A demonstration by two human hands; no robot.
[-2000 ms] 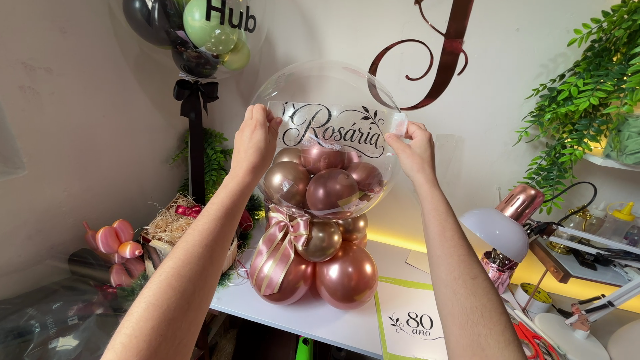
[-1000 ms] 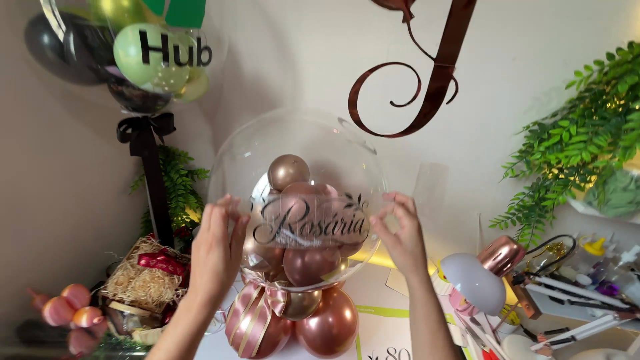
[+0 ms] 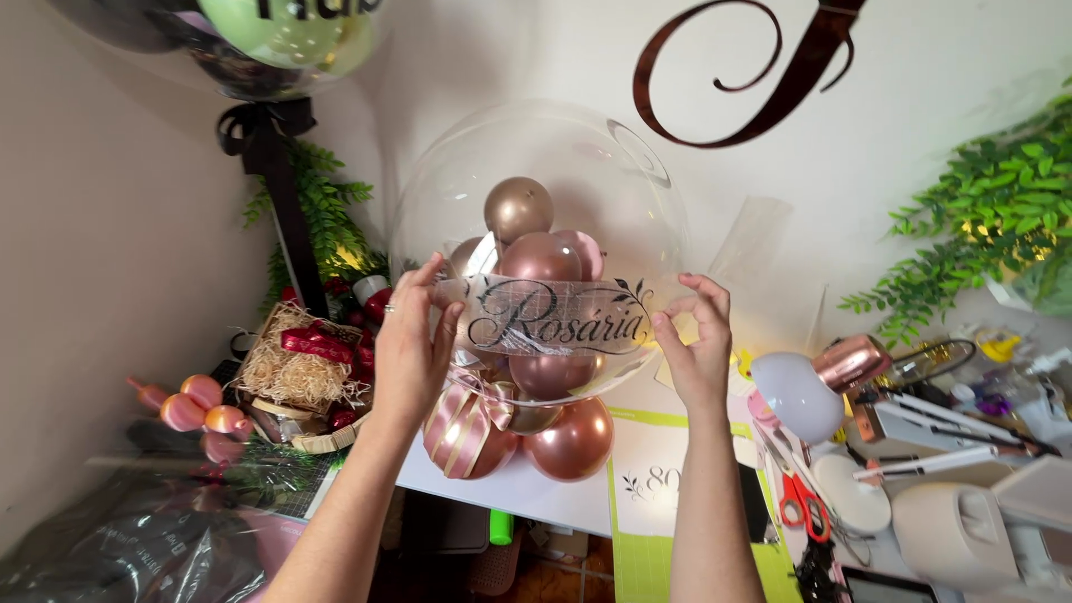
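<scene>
A clear strip of transfer film with dark script lettering and leaf sprigs (image 3: 557,316) is stretched in front of a large transparent bubble balloon (image 3: 452,167). My left hand (image 3: 416,331) pinches the strip's left end between thumb and fingers. At its right end, my right hand (image 3: 697,335) holds the edge near the lettering. Inside the bubble sit a matte gold balloon (image 3: 518,209) and several rose-gold ones. Below it, chrome rose-gold balloons (image 3: 569,440) form a base, with a pink and gold striped ribbon bow (image 3: 476,414) at the front. Whether the strip touches the bubble cannot be told.
A lime-green cutting mat (image 3: 645,561) with a lettered white sheet (image 3: 649,477) lies front right. Red-handled scissors (image 3: 802,505) and a white lamp (image 3: 800,398) are beyond. At left stand a basket with straw filling (image 3: 297,368) and a black-ribboned balloon stand (image 3: 285,209).
The view has shifted. The lettered strip, higher on the bubble two seconds ago, is now lower over it, and the gold balloon inside shows above it. Both hands stay at the strip's ends.
</scene>
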